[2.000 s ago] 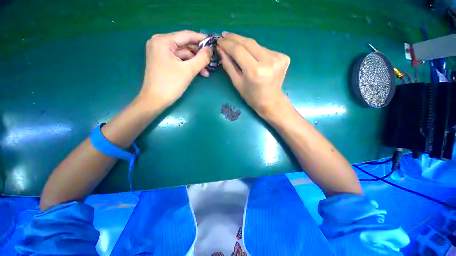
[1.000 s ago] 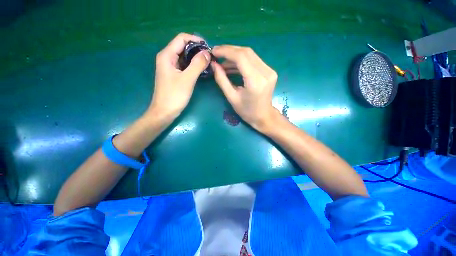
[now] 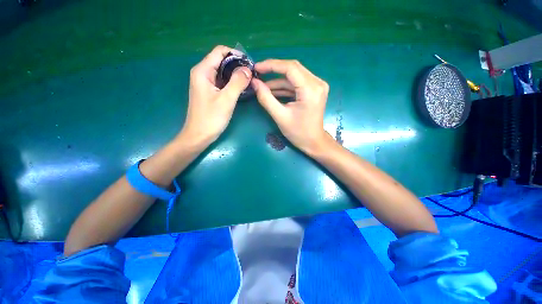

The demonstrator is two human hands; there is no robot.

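A round black unit (image 3: 229, 66) with silvery bits on its rim is held above the green bench, at the upper middle of the head view. My left hand (image 3: 209, 98) grips it from the left, with the thumb across its face. My right hand (image 3: 295, 101) is at the unit's right edge, thumb and index fingertips pinched close together there. Whether a small part is between those fingertips is too small to tell. A blue strap (image 3: 144, 181) is around my left wrist.
The green bench (image 3: 119, 119) has a dark patch (image 3: 276, 141) below my hands. A round dish of grey speckled material (image 3: 446, 96) stands at the right, beside a black box (image 3: 505, 139) with a cable (image 3: 451, 212). A grey bar (image 3: 517, 56) is at the upper right.
Both hands and the unit have shifted left in the view since the oldest frame. The unit has turned so that more of its dark face shows. My right fingertips moved to its right edge.
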